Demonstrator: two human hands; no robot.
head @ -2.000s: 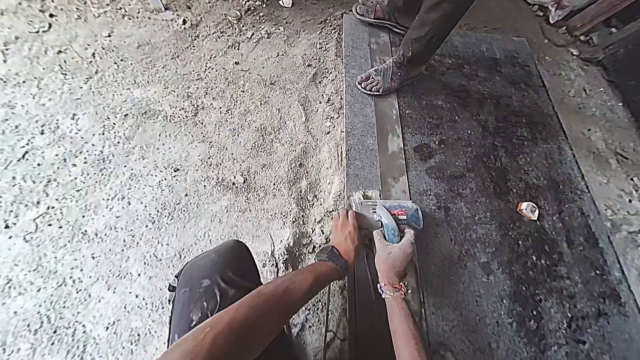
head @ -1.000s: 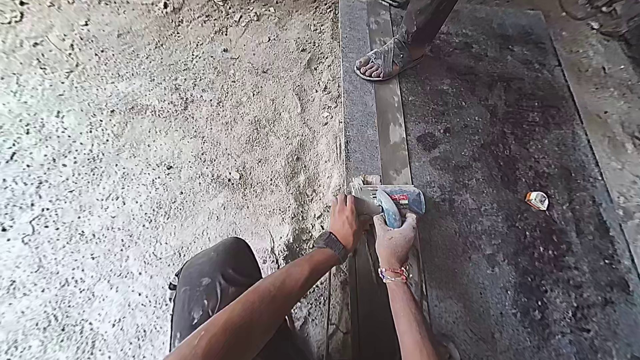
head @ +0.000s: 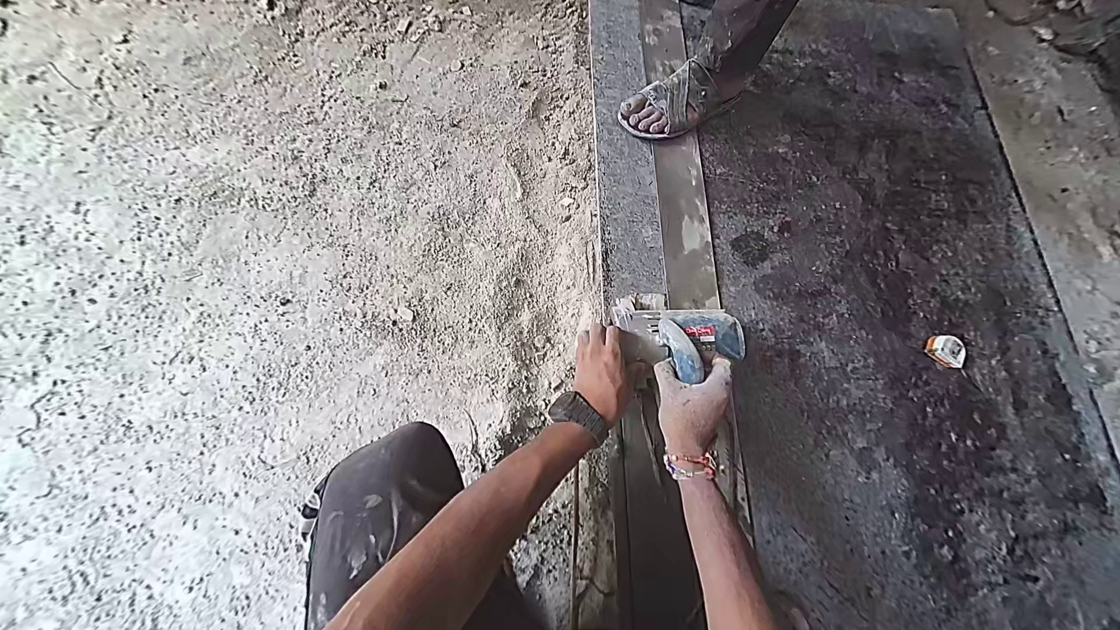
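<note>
A blue and grey handheld power saw point(head: 685, 343) lies across a long stone strip point(head: 626, 175) and the narrow flat bar point(head: 687, 227) on it. My right hand point(head: 696, 407), dusty and with a beaded bracelet, is closed round the saw's blue handle. My left hand point(head: 602, 372), with a dark watch on the wrist, rests at the left end of the saw, its fingers against the grey front part; whether they grip it is not plain. The blade is hidden. Pale dust lies about the saw's far left corner.
A person's sandalled foot point(head: 669, 109) stands on the strip and bar ahead. On the dark stone slab point(head: 840, 262) at the right lies a small white and orange tape measure point(head: 946, 351). Rough dusty ground point(head: 306, 245) spreads at the left, beside my knee point(head: 385, 507).
Both hands stay at the saw. The view has shifted somewhat, and the other person's foot remains on the strip.
</note>
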